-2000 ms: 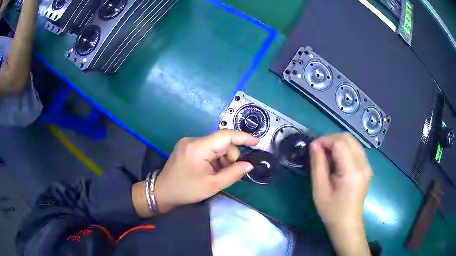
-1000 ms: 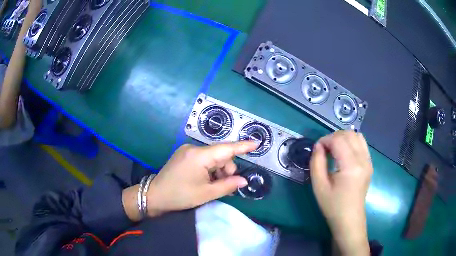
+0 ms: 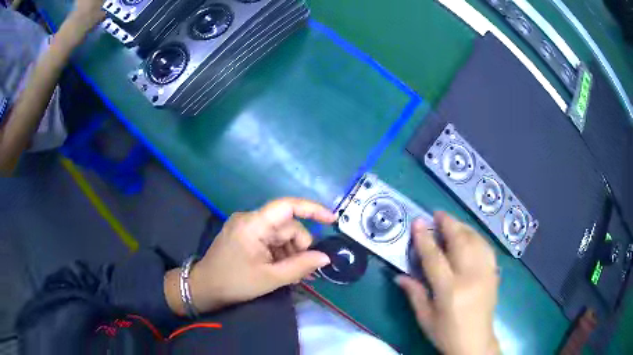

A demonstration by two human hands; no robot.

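A silver-grey metal plate (image 3: 361,215) lies slanted on the green bench before me. Its left round seat is pale and empty; my right hand hides most of the rest. My right hand (image 3: 454,277) spans the plate, fingers on top and thumb at the near edge. My left hand (image 3: 260,253) has its index fingertip at the plate's left end. Its thumb is on the rim of a black round insert (image 3: 342,261), held below the plate. A second plate (image 3: 479,191) with three pale seats lies on the black mat.
Stacked plates (image 3: 229,59) with dark round inserts stand at the upper left, near another person's arm (image 3: 41,90). The black mat (image 3: 513,118) is at the right, with a green-labelled strip (image 3: 581,97) beside it. A reddish-brown block (image 3: 577,333) is at the lower right.
The near plate's left seat, dark before, now shows pale. I cannot tell if it is the same plate. My right hand no longer shows a disc and now spans the plate. The view has shifted.
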